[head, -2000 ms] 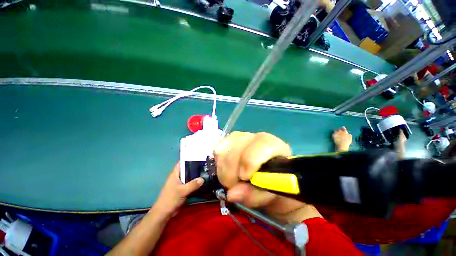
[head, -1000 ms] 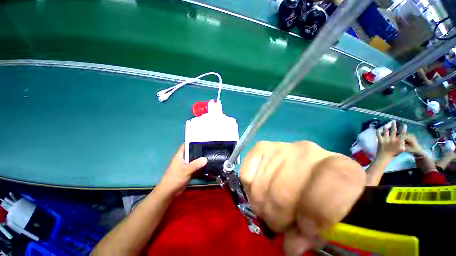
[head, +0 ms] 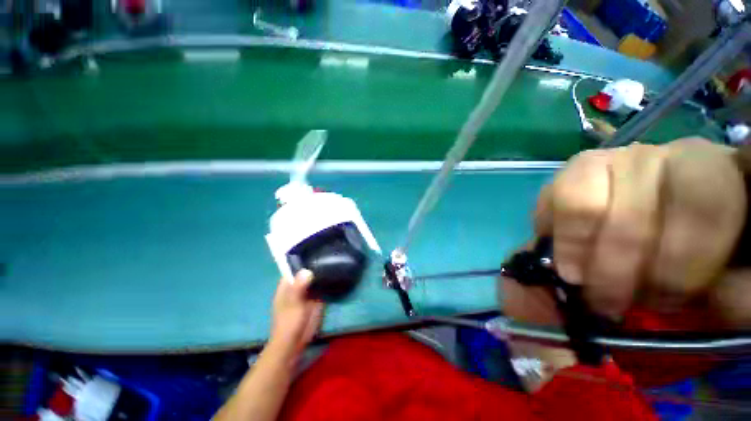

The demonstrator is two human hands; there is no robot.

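A white dome camera (head: 317, 215) with a glossy black ball end (head: 336, 265) is tilted over the worktop. My left hand (head: 298, 311) holds it by the black end, thumb on top. A blurred white cable shows at its far end, with a trace of red. My right hand (head: 638, 234), large and close to the lens, is closed around the black electric screwdriver (head: 586, 325), mostly hidden by the hand. The silver screw-feed nose (head: 398, 271) is right of the camera, apart from it.
A grey metal rod (head: 486, 115) slants up from the nose. The green conveyor belt (head: 206, 103) with metal edge rails runs behind the blue-green worktop (head: 148, 247). Another white camera (head: 623, 96) lies at upper right. Blue crates with parts (head: 136, 395) are below left.
The camera is turned and tilted, with its black ball now facing up more. The right hand with the screwdriver has moved right and up, and the nose is away from the camera.
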